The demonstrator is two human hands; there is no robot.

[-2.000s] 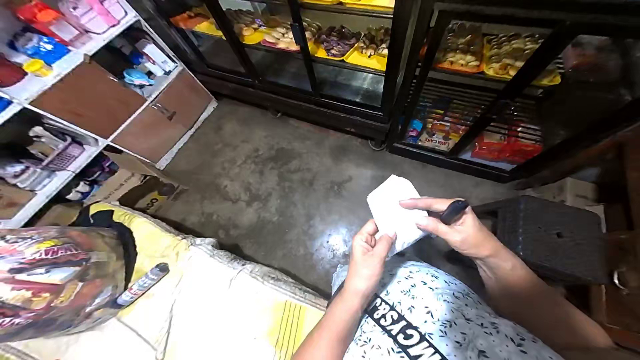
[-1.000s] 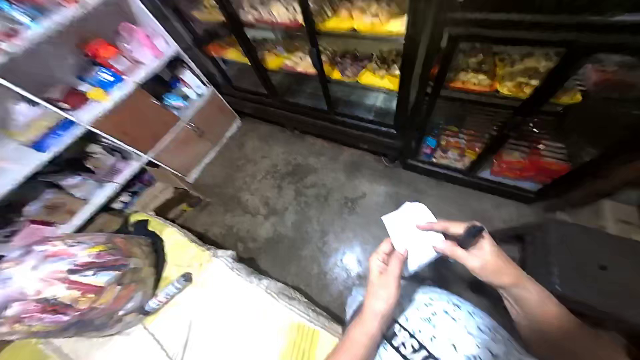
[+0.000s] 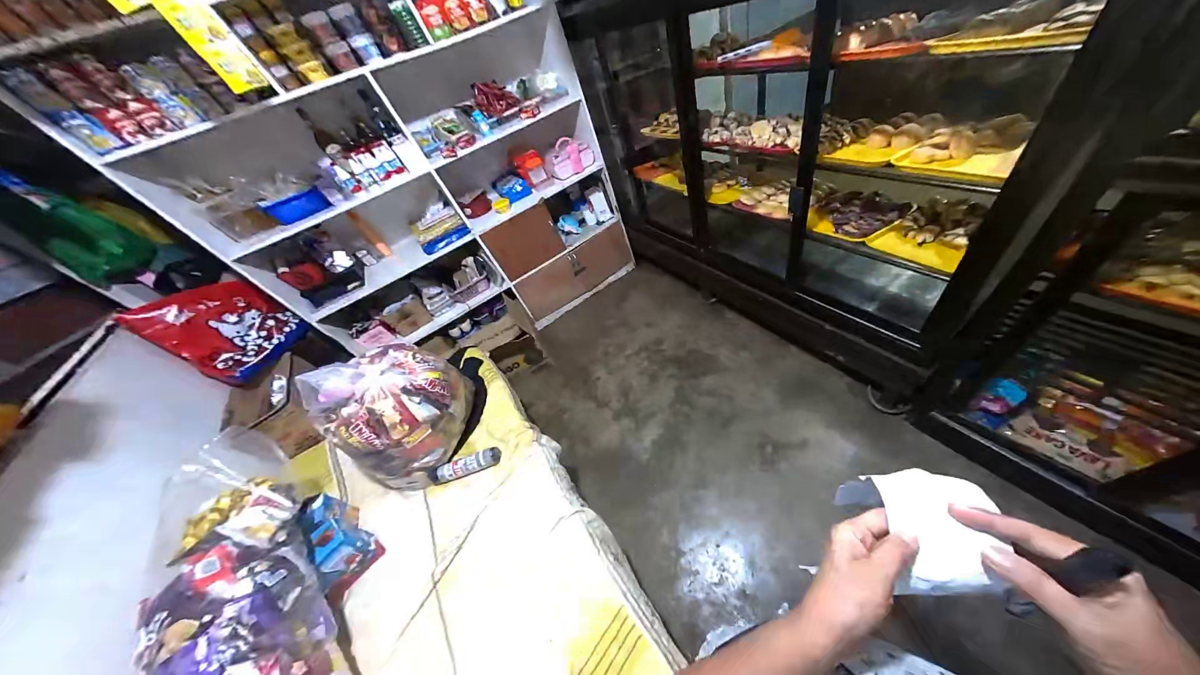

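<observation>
A small white paper, curled at its edges, is held between both hands at the lower right. My left hand pinches its lower left edge between thumb and fingers. The fingers of my right hand lie on its right side, and a black pen or marker is tucked in that same hand. A capped cylindrical marker or tube lies on the yellow and white sacks, beside a clear plastic bag of packaged snacks.
Glass display cases with bread on yellow trays stand along the right. White shelves of goods fill the upper left. Another clear bag of packets sits at lower left, near a red plastic bag. Concrete floor lies between sacks and cases.
The view has swung left, bringing more shelves and the lower-left bag into sight. Both hands still hold the paper, which now shows a dark piece at its left edge.
</observation>
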